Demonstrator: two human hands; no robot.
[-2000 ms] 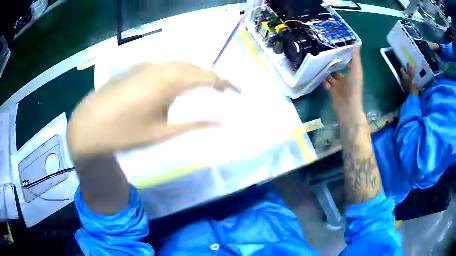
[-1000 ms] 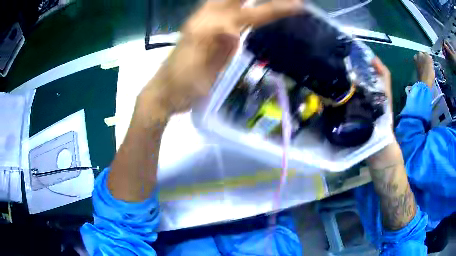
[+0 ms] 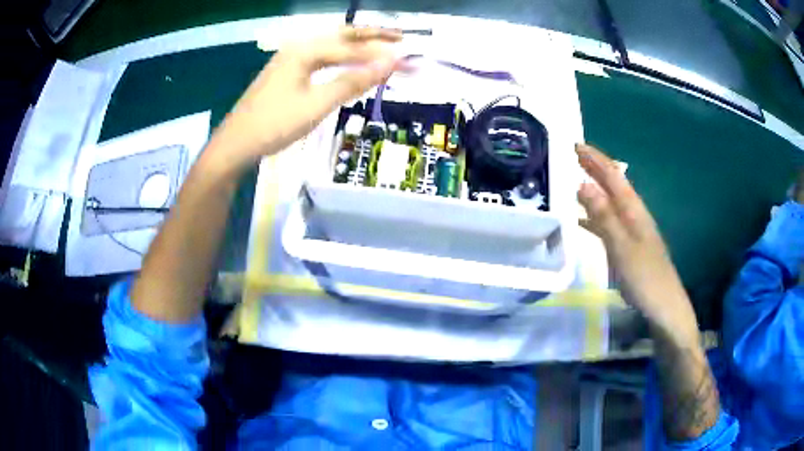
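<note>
The white main housing lies on the white work mat in front of me, its open side up, showing the power board at left and a round black lens or fan part at right. The white handle frame runs along the near edge. The purple flat cable lies loose beyond the housing. My left hand is over the housing's far left corner, fingers apart, near the cable; I see nothing held. My right hand is open beside the right side, not touching it.
A light-grey front cover with a round hole and a black cable lies on a white sheet at left. Stacked white sheets are at far left. Yellow masking tape holds the mat. A person's blue sleeve is at the right edge.
The housing was at the back right, then lifted in both hands; now it rests turned on the mat. Both hands have come off it. The purple cable now lies at the far side.
</note>
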